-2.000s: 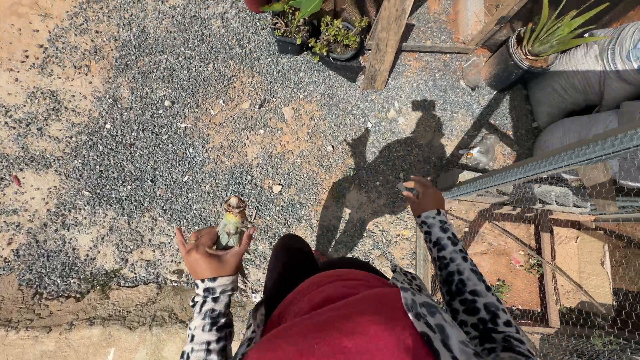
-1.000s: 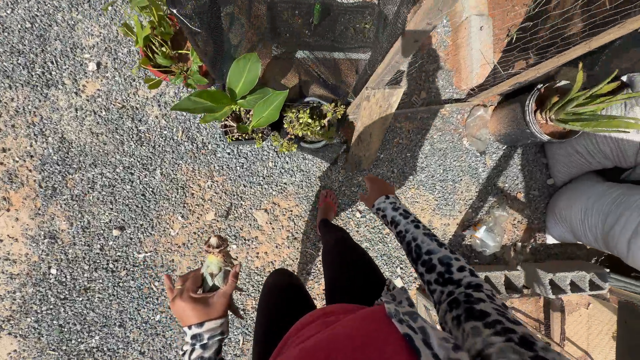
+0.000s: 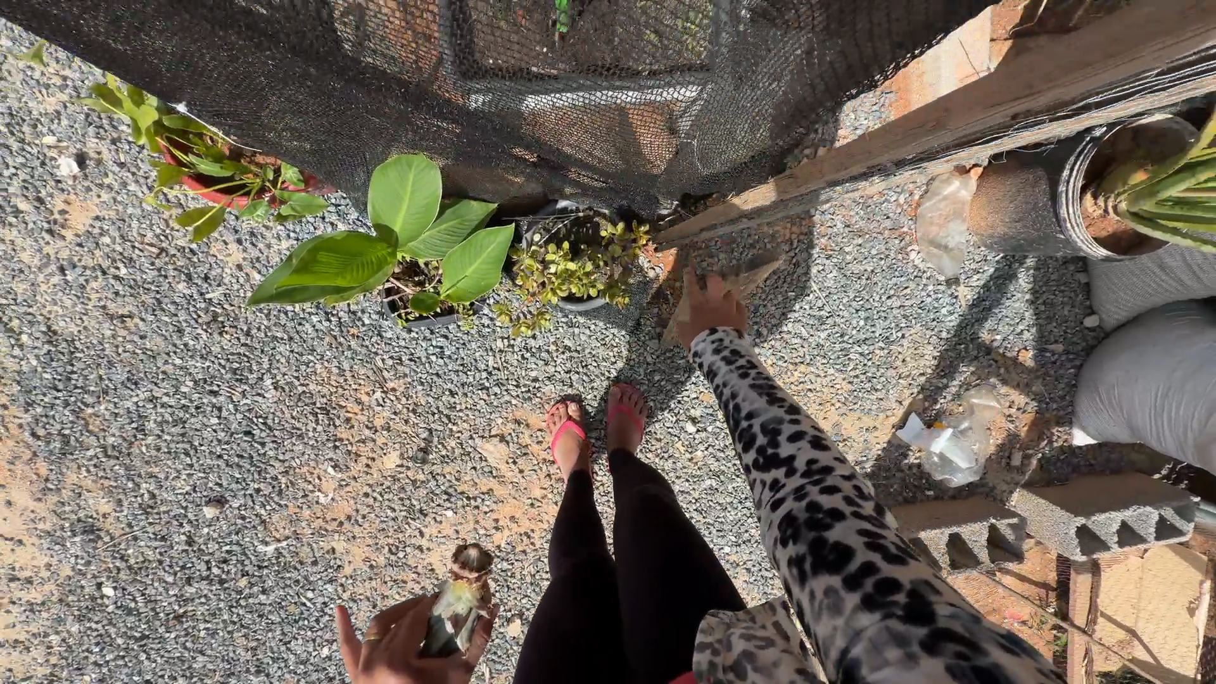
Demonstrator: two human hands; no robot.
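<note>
My left hand (image 3: 413,646), at the bottom edge, holds a small figurine-like object (image 3: 461,603) with a brown top and a pale yellow-green body; its exact kind is unclear. My right hand (image 3: 711,304) reaches forward in a leopard-print sleeve (image 3: 817,494), close to the lower end of a wooden post (image 3: 855,157) and over a flat board-like piece (image 3: 755,275). Whether its fingers touch either one, or hold anything, I cannot tell. Left of this hand are a small-leaved potted plant (image 3: 579,271) and a broad-leaved potted plant (image 3: 408,237).
Black mesh netting (image 3: 570,114) hangs across the top. A red-potted plant (image 3: 228,190) is at upper left. To the right are a potted spiky plant (image 3: 1045,204), stuffed sacks (image 3: 1149,380), crumpled clear plastic (image 3: 959,446) and concrete blocks (image 3: 1102,513). Gravel (image 3: 237,408) covers the ground.
The view has moved forward to the netting and potted plants. My right arm now stretches out toward the wooden post, while my left hand keeps the small object.
</note>
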